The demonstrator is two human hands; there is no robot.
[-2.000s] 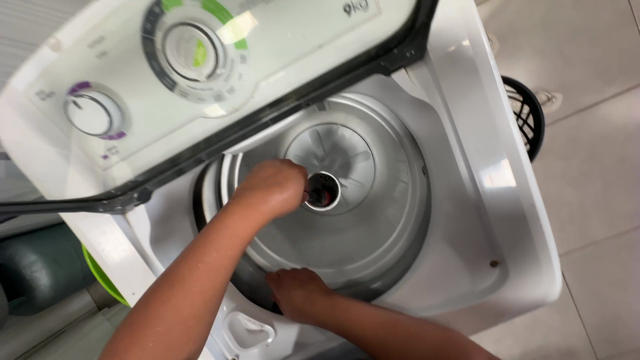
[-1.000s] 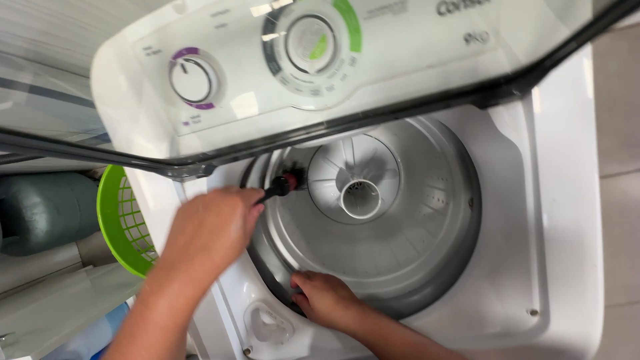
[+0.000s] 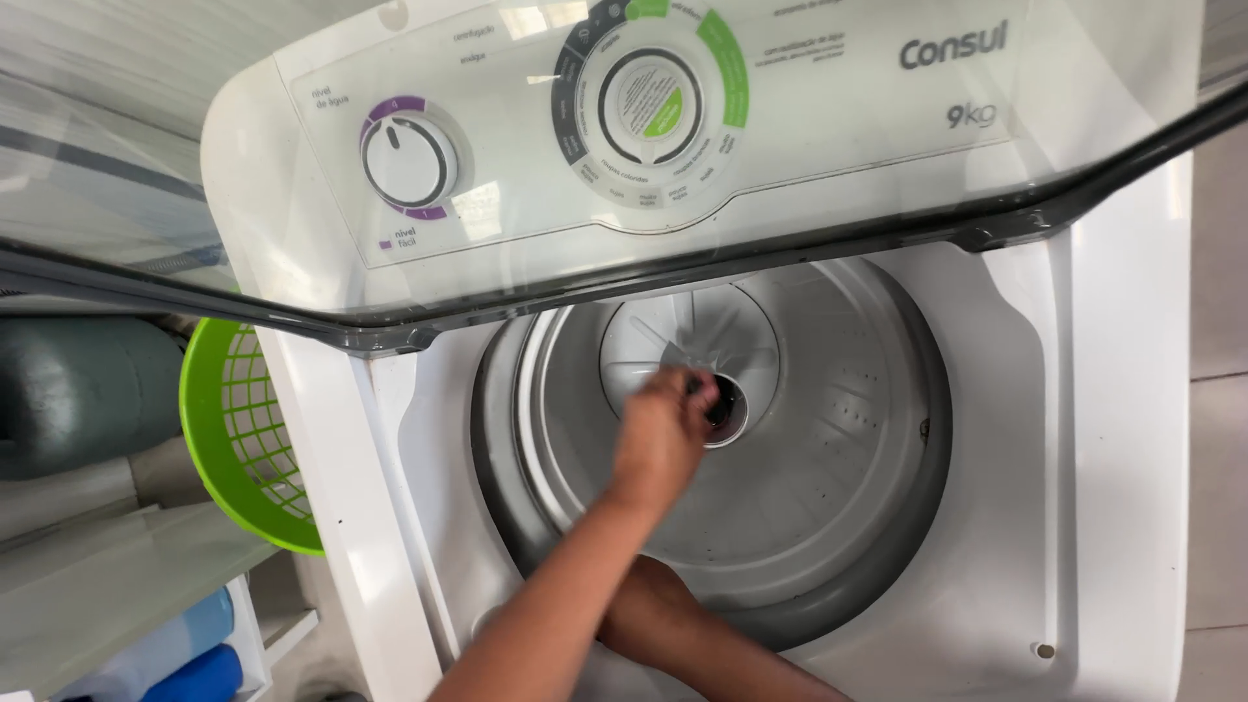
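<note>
A white top-loading washing machine (image 3: 1121, 439) stands open below me, its drum (image 3: 799, 507) in view. My left hand (image 3: 663, 429) reaches over the drum, closed around the dark handle of a brush (image 3: 694, 386). The brush's head is down inside the round mouth of the agitator's centre post (image 3: 743, 414), mostly hidden. My right hand (image 3: 639, 604) rests at the drum's near rim, partly behind the left forearm; its fingers are hidden, so I cannot tell whether it holds anything.
A raised transparent lid with a dark edge (image 3: 624, 297) crosses over the control panel (image 3: 517, 166). Left of the machine are a green plastic basket (image 3: 210, 448), a grey-green gas cylinder (image 3: 88, 400) and a shelf (image 3: 117, 575) with blue containers (image 3: 200, 673) below.
The brush, held above the drum left of the centre post one second ago, is now down in the post's mouth. My left hand has moved right with it. The view has shifted.
</note>
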